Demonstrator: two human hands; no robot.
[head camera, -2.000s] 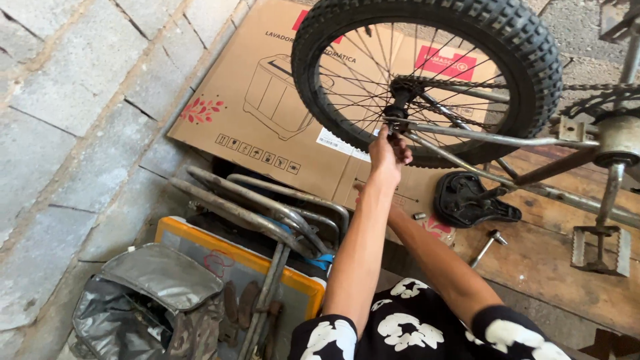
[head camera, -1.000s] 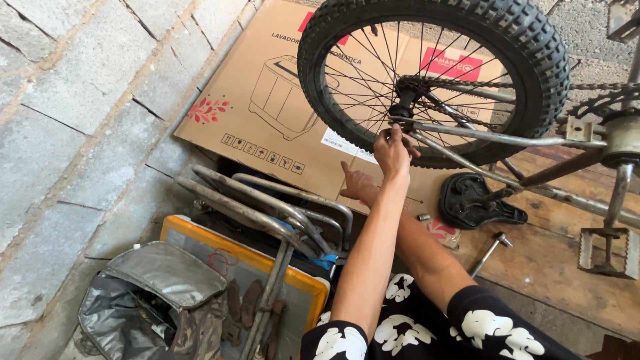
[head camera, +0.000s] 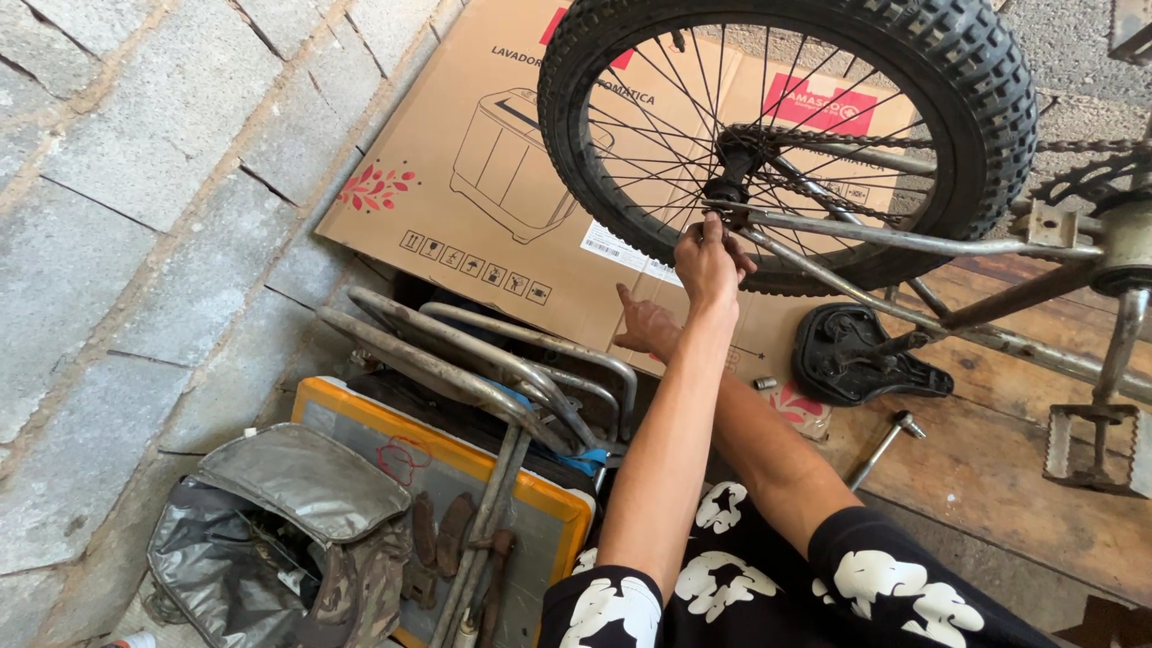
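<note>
My left hand (head camera: 713, 261) is at the hub end of the bicycle's rear wheel (head camera: 994, 117), its fingers closed around the axle end beside the frame dropout (head camera: 731, 209); the exact grip is partly hidden. Below and left of it, my right hand (head camera: 650, 326) has its index finger extended over the cardboard, with nothing seen in it. The bicycle is upside down, its black saddle (head camera: 837, 355) resting low. A chain (head camera: 981, 145) runs from the rear hub to the chainring (head camera: 1080, 175). Near the saddle lie a small metal socket (head camera: 765, 383) and a ratchet wrench (head camera: 886, 450).
Flattened printed cardboard (head camera: 432, 171) lies behind the wheel. Bent metal tubes (head camera: 504, 360) and an orange-edged panel (head camera: 531, 490) stand at lower left, beside an unzipped silver-lined bag (head camera: 297, 477). A block wall (head camera: 162, 99) rises left; wooden boards (head camera: 981, 432) and a pedal (head camera: 1093, 450) are at right.
My right hand has drawn away from my left hand, down and left over the cardboard, and its index finger now shows extended. My left hand has stayed at the axle.
</note>
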